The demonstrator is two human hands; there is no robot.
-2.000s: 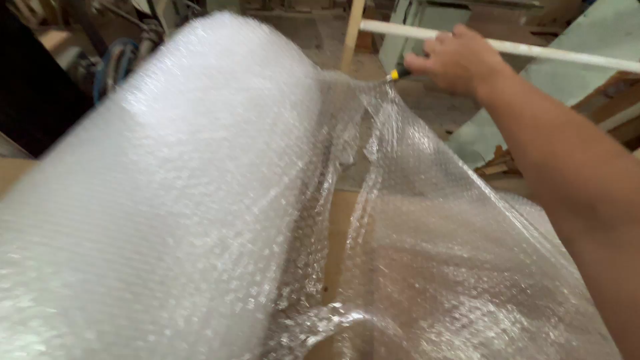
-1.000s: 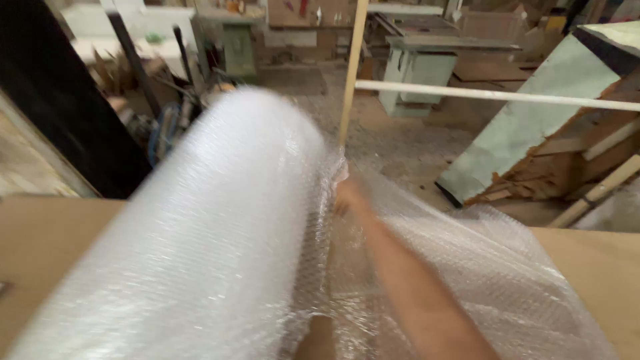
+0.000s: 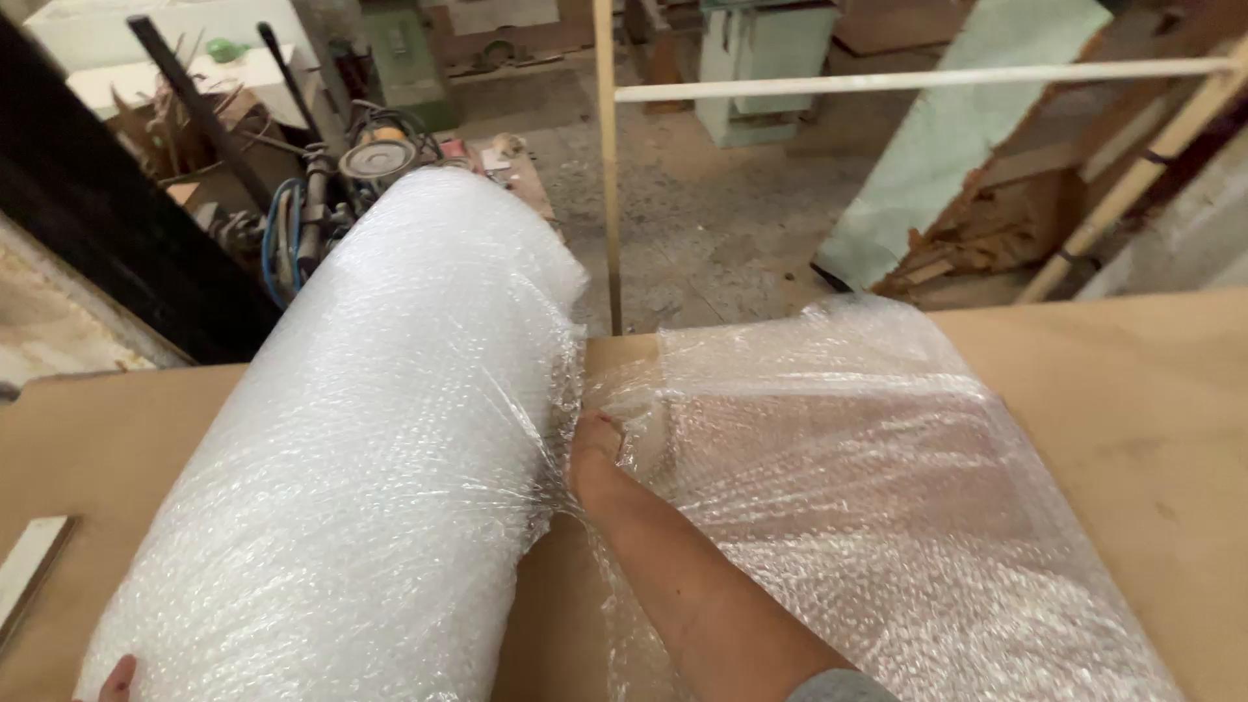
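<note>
A large roll of bubble wrap (image 3: 370, 448) lies lengthwise on a brown board-topped table (image 3: 1121, 409). To its right, a sheet of bubble wrap (image 3: 858, 487) covers a flat pinkish-brown thing. Between the two, the wrap is stretched and bunched in the middle. My right hand (image 3: 595, 448) is at that bunched wrap, beside the roll's right edge; its fingers are partly hidden, and what they hold cannot be made out. Only the fingers of my left hand (image 3: 117, 680) show, resting against the lower left side of the roll.
Beyond the table's far edge stand a wooden frame with a white crossbar (image 3: 916, 80) and a leaning pale green panel (image 3: 955, 146). Tools and blue hoses (image 3: 278, 239) are behind the roll. A white-faced strip (image 3: 29, 565) lies at the left.
My right hand, with a yellow-and-black tool at the far edge of the wrap two seconds ago, has come nearer along the gap between roll and sheet. The wrap's far part is now separated. Left fingers have appeared.
</note>
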